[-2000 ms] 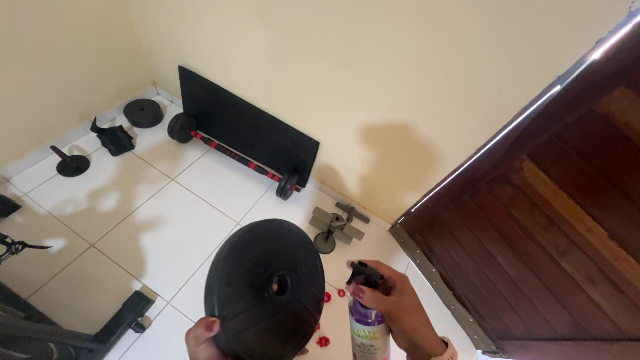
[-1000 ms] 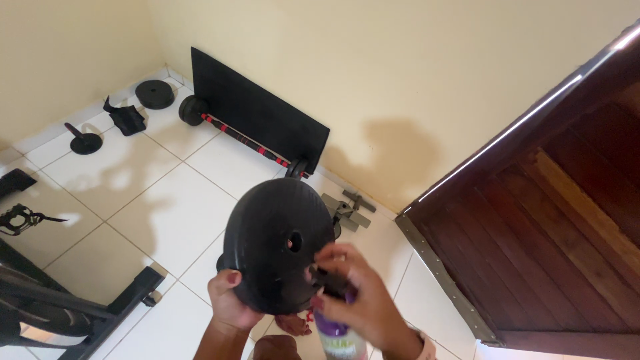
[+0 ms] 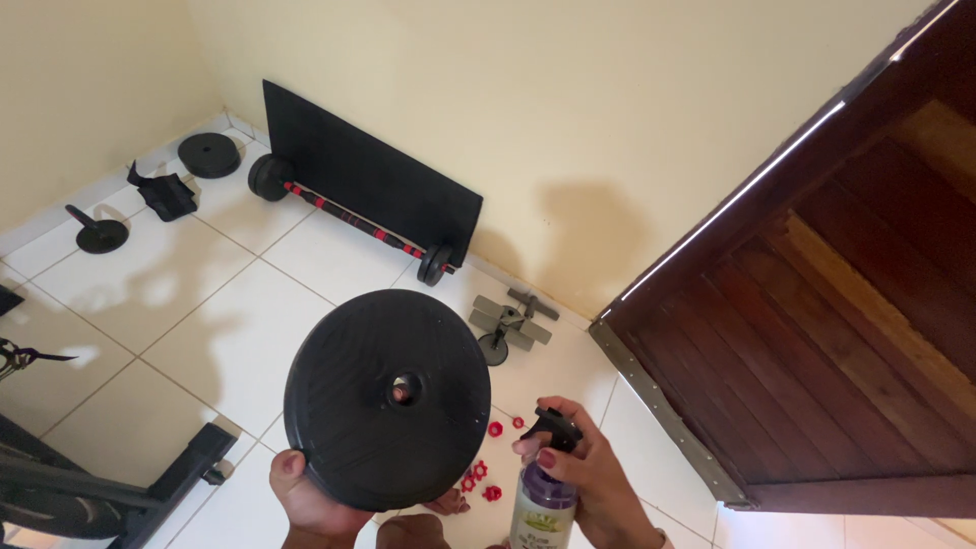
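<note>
My left hand [image 3: 319,496] grips the lower left edge of a round black weight plate [image 3: 358,412], its flat face tilted toward me with a hole in the middle. Wet-looking streaks show on that face. Just right of the plate, my right hand [image 3: 591,473] holds a purple spray bottle [image 3: 545,496] by its neck, fingers at the black trigger head. The bottle stands upright and bears a label with writing. Behind and between plate and bottle, red star-shaped collars [image 3: 479,470] lie on the tiles.
A barbell [image 3: 351,219] with small plates lies before a black board [image 3: 366,168] leaning on the wall. Beyond are a stack of plates [image 3: 209,155], a black strap item [image 3: 166,197] and a handled disc [image 3: 101,235]. Black equipment frame [image 3: 183,465] lower left; wooden door [image 3: 823,320] right.
My right hand and the spray bottle were in front of the plate's right side one second ago; now they are apart from it, to the right. My left hand still holds the plate.
</note>
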